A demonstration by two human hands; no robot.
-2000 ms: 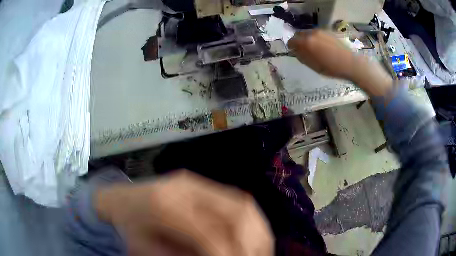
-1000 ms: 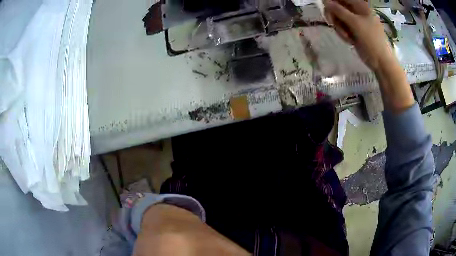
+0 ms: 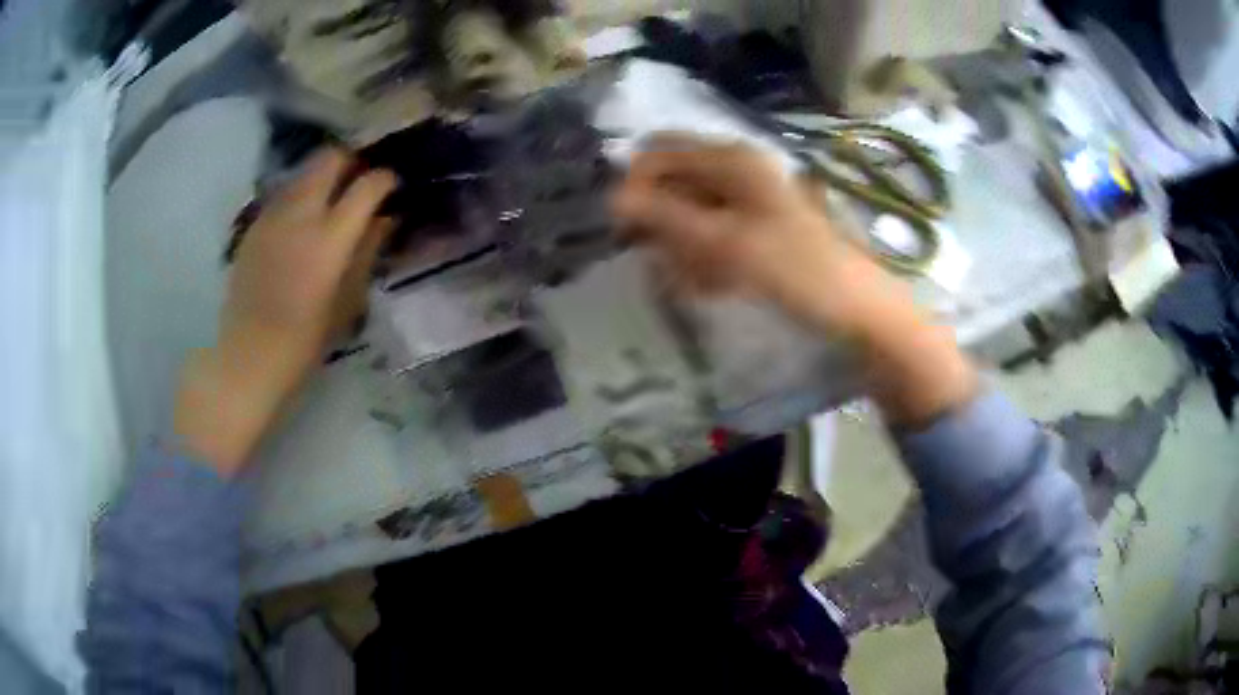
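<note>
The frame is blurred. My left hand [image 3: 306, 251] is at the left side of the machine's metal plates, fingers bent down over a dark area; whether it holds anything is hidden. My right hand [image 3: 713, 217] is right of the plates, fingers drawn together beside white cloth [image 3: 673, 109]; I cannot tell whether it grips the cloth. The shiny folder plate [image 3: 455, 315] lies between and below the hands. The sewing machine head [image 3: 353, 61] is at the top, partly cut off.
Brass-coloured scissors handles [image 3: 883, 183] lie right of my right hand. A small blue and yellow box [image 3: 1098, 179] is at the right table end. The white bundle [image 3: 55, 340] hangs at the far left. Dark cloth [image 3: 584, 597] covers my lap below the table edge [image 3: 557, 505].
My left hand has risen from over my lap to the left of the machine plates. My right hand has moved left in the view. The view has shifted, showing more of the machine and the scissors.
</note>
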